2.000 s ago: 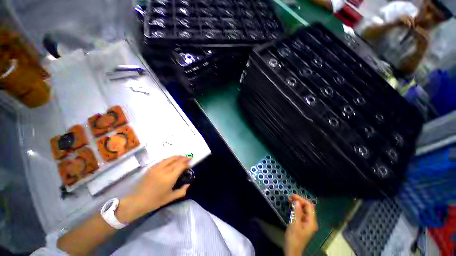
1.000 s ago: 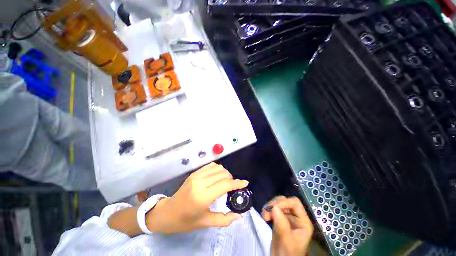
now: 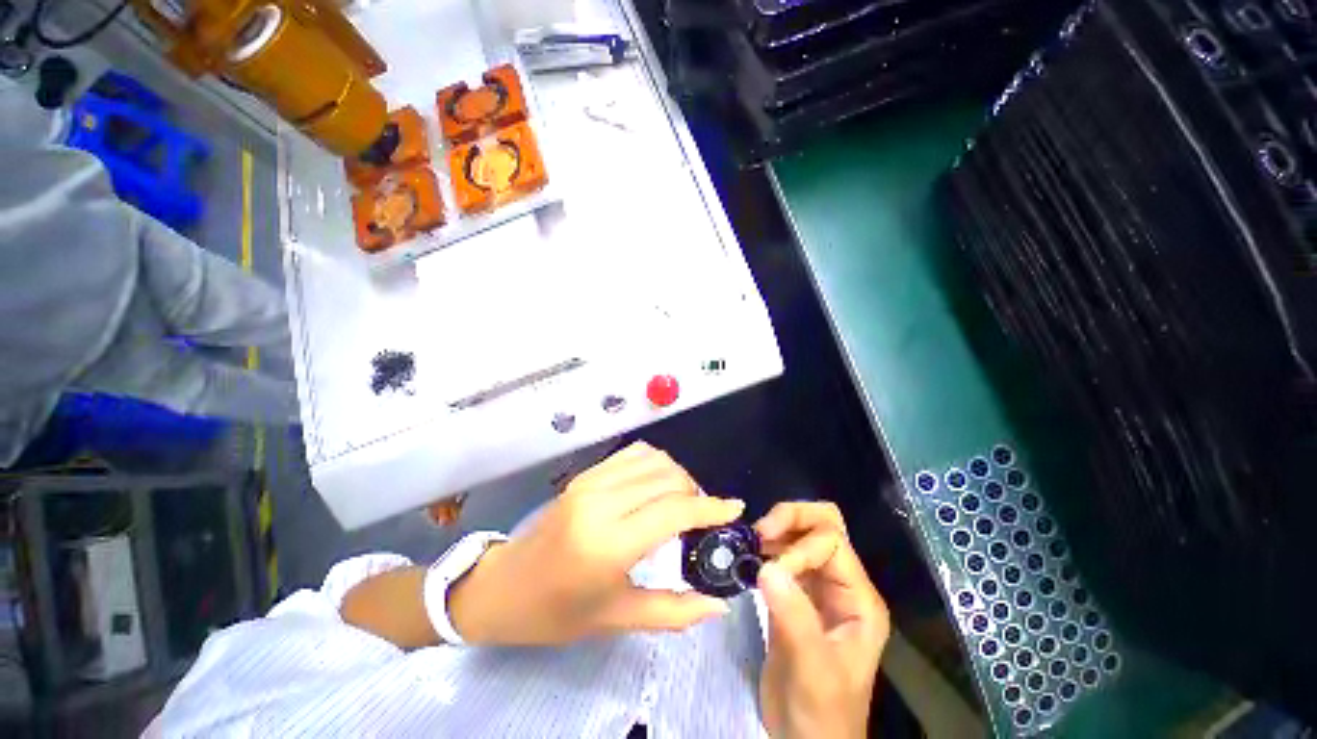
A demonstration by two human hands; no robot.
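My left hand [image 3: 600,556] holds a round black housing [image 3: 718,559] between thumb and fingers in front of my body. The housing is glossy black with a pale centre facing up. My right hand [image 3: 823,606] is at the housing's right edge, thumb and forefinger pinched on a small dark-rimmed ring [image 3: 750,570] that touches or overlaps that edge. Whether the ring is seated cannot be told. Four orange nests [image 3: 496,168] stand on the white machine bed; a dark part [image 3: 381,146] sits in the back left nest.
An orange machine head [image 3: 311,87] stands by the nests. Red button [image 3: 662,390] and metal buttons are on the front edge. Dark small pieces [image 3: 392,371] and a metal tool [image 3: 575,52] lie on the bed. Perforated tray [image 3: 1018,585] and tall black trays [image 3: 1112,289] stand right. A person in pale clothing [image 3: 116,274] is left.
My right hand has moved from the perforated tray to the housing, bringing the small ring against its edge. My left hand still holds the housing, now face up. The camera view has shifted.
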